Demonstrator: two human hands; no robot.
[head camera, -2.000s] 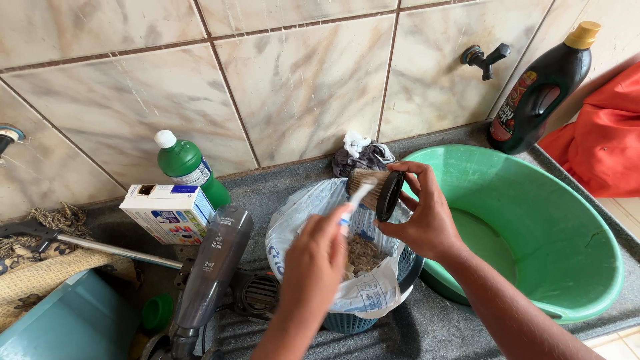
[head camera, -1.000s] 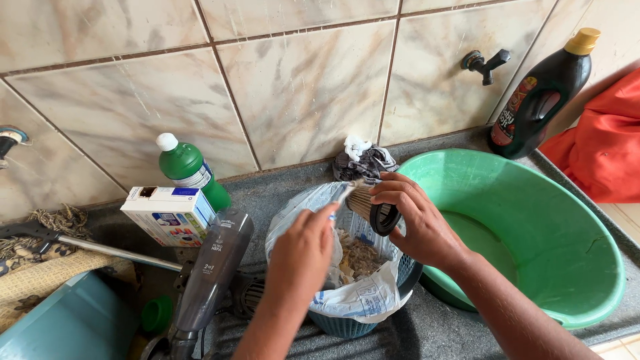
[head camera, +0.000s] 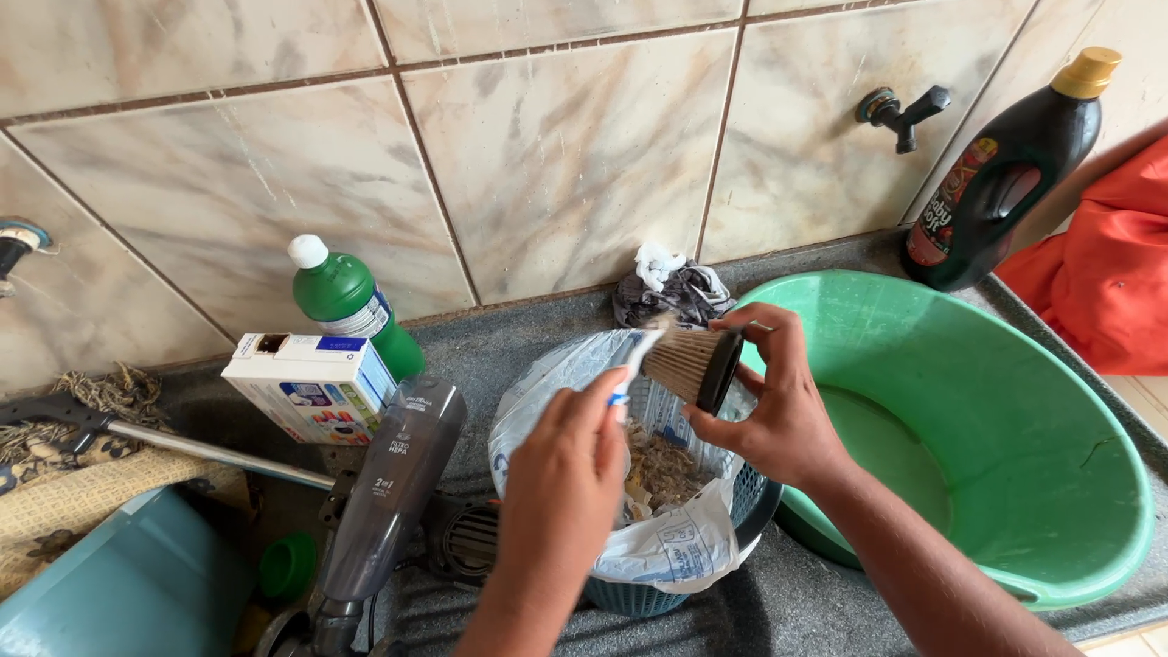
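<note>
My right hand (head camera: 776, 397) grips the black rim of a pleated, dust-coloured vacuum filter (head camera: 686, 363), tilted with its pleats toward the left. My left hand (head camera: 566, 465) holds a white and blue toothbrush (head camera: 630, 374), blurred, its head at the narrow end of the filter. Both are above a basket (head camera: 639, 598) lined with a white plastic bag (head camera: 680, 547). Inside the bag lies a heap of greyish-brown dust and debris (head camera: 662, 470). A handheld vacuum cleaner's dark translucent body (head camera: 392, 488) leans to the left of the basket.
A large green basin (head camera: 1031, 456) stands right, a dark softener bottle (head camera: 1004, 182) behind it. A black tap (head camera: 903, 114) projects from the tiled wall. Crumpled dark cloth (head camera: 675, 294) lies behind the basket. Left are a green bottle (head camera: 351, 301), a box (head camera: 306, 388) and a blue-grey container (head camera: 128, 575).
My right hand has turned the filter in its grip since a second ago, and its pleats now show more. The toothbrush in my left hand has shifted along the filter.
</note>
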